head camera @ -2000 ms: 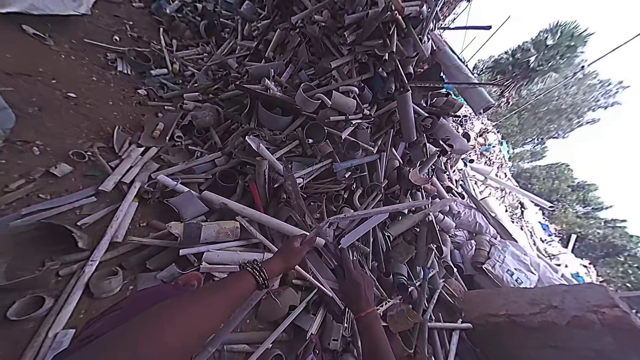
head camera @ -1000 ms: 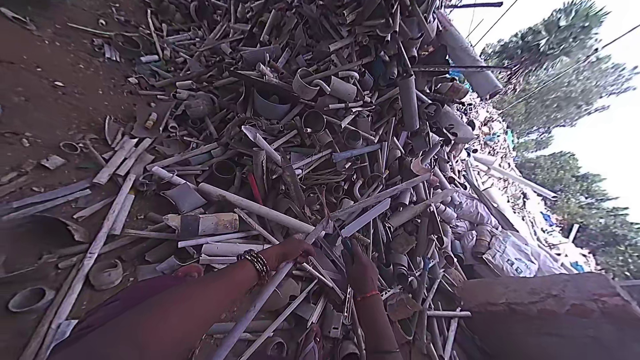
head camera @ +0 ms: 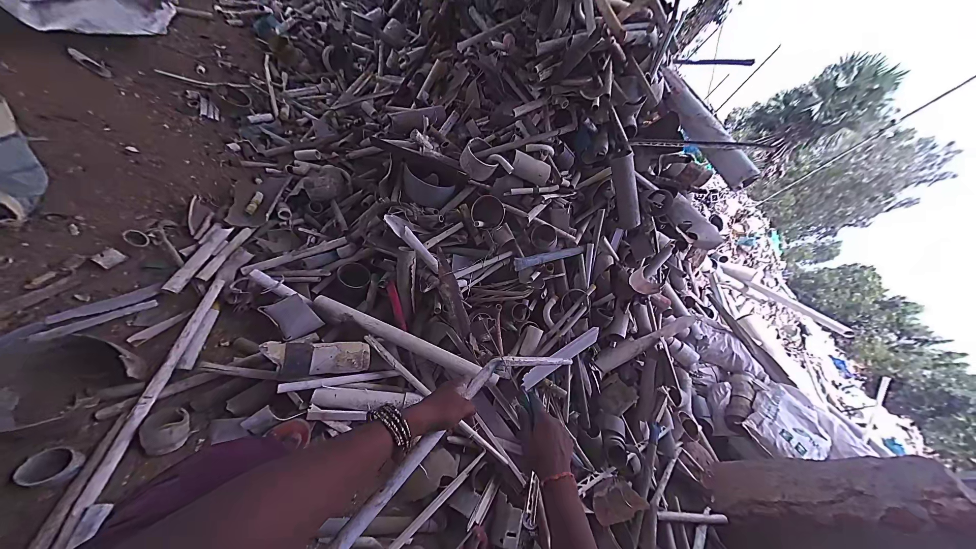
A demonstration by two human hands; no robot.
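Observation:
My left hand (head camera: 446, 408), with beaded bangles at the wrist, is closed around a long grey plastic pipe (head camera: 393, 488). The pipe slants from the bottom edge up to a bent end with a short pale arm just above the hands. My right hand (head camera: 545, 442), with a thin red cord at the wrist, is to the right of it, its fingers curled around something dark and greenish that is mostly hidden. Just above it lies a pale flat plastic strip (head camera: 560, 358). A thicker whitish pipe (head camera: 396, 332) runs diagonally across the scrap beyond my left hand.
A large heap of broken pipes and fittings (head camera: 427, 183) fills the middle. Bare brown soil (head camera: 130, 168) lies at left, with loose pipe rings and long strips. A large brown block (head camera: 831, 499) stands at lower right, below white sacks (head camera: 793, 423). Trees (head camera: 839, 152) rise beyond.
Two seconds ago my left hand was over thin strips beside the whitish pipe; since the middle frame it holds a long grey pipe. The bent end of that pipe now shows above my hands.

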